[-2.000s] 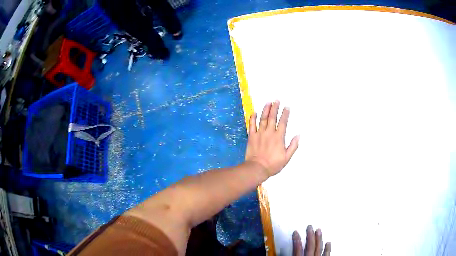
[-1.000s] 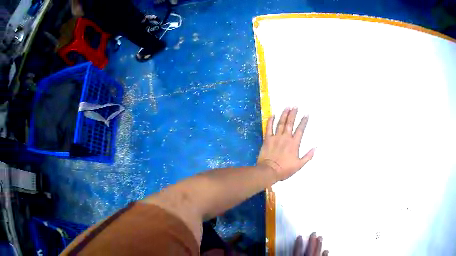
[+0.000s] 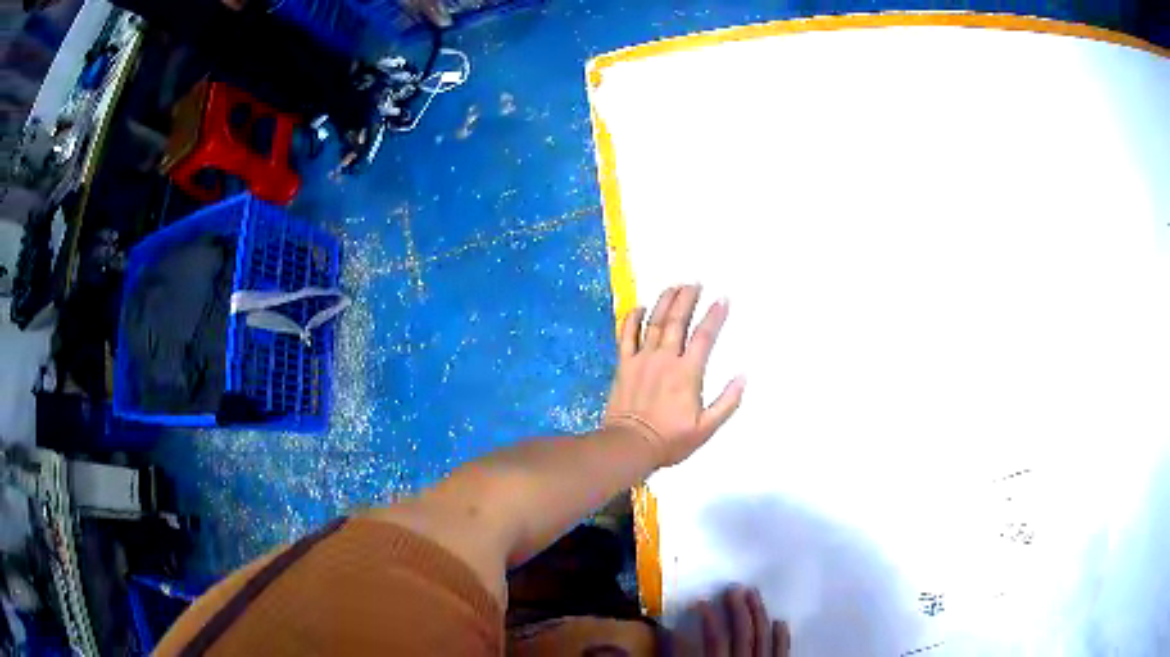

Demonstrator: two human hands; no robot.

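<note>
The white table top (image 3: 898, 282) with orange-yellow edging lies in front of me, with small pen marks near its lower part. My left hand (image 3: 667, 383) rests flat on the table's left edge, fingers spread, holding nothing. My right hand (image 3: 738, 626) is at the bottom rim of the picture, partly cut off; its fingers lie on the table and are apart, with no object visible in it. A soft shadow falls on the table beside it.
On the blue floor (image 3: 475, 347) at the left stands a blue plastic crate (image 3: 285, 372) with dark cloth inside and a pale strap over its side. Behind it are a red stool (image 3: 237, 141) and tangled cables (image 3: 391, 103). Shelving or machinery lines the far left.
The view has shifted. The person's dark-clothed legs near the cables are no longer visible. A shadow now lies on the table near my right hand. My left hand stays flat on the table.
</note>
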